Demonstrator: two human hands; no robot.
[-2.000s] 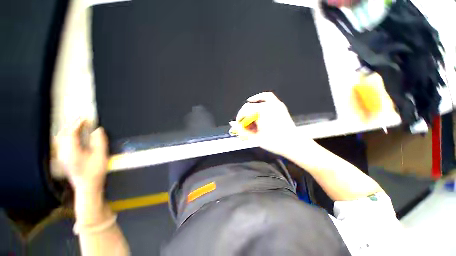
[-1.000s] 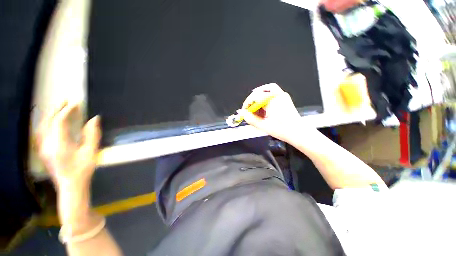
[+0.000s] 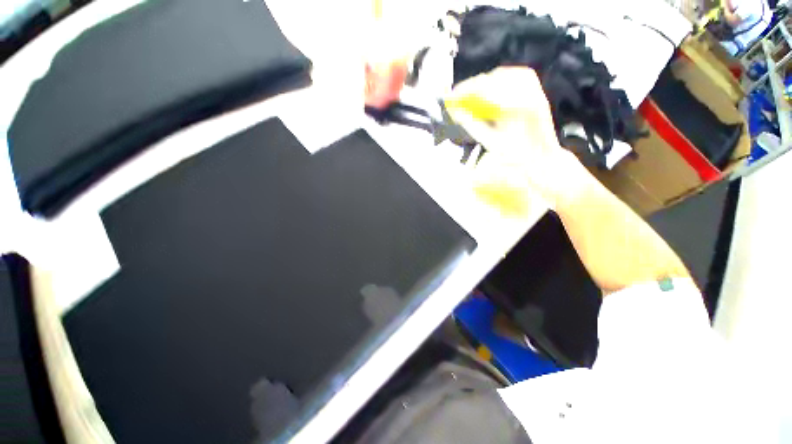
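The cut black panel (image 3: 234, 260) lies flat on the white table (image 3: 347, 408), with notched corners and a shiny glue line along its near edge. Two small grey-black tab shapes show near that edge. My right hand (image 3: 512, 113) is over the table at the upper right, beside the tangled black strips (image 3: 564, 65). It is blurred and overexposed, with something yellow (image 3: 473, 107) at its fingers. My left hand is out of the picture.
A neat stack of black panels (image 3: 165, 78) lies on the far side. A pink-red pot (image 3: 385, 82) stands near my right hand. A yellow mark (image 3: 504, 198) is on the table. A cardboard box with a red edge (image 3: 677, 139) is at the right.
The view has turned to the right. My right hand has moved from the panel's near edge to the strips and pot. My left hand has gone out of the picture.
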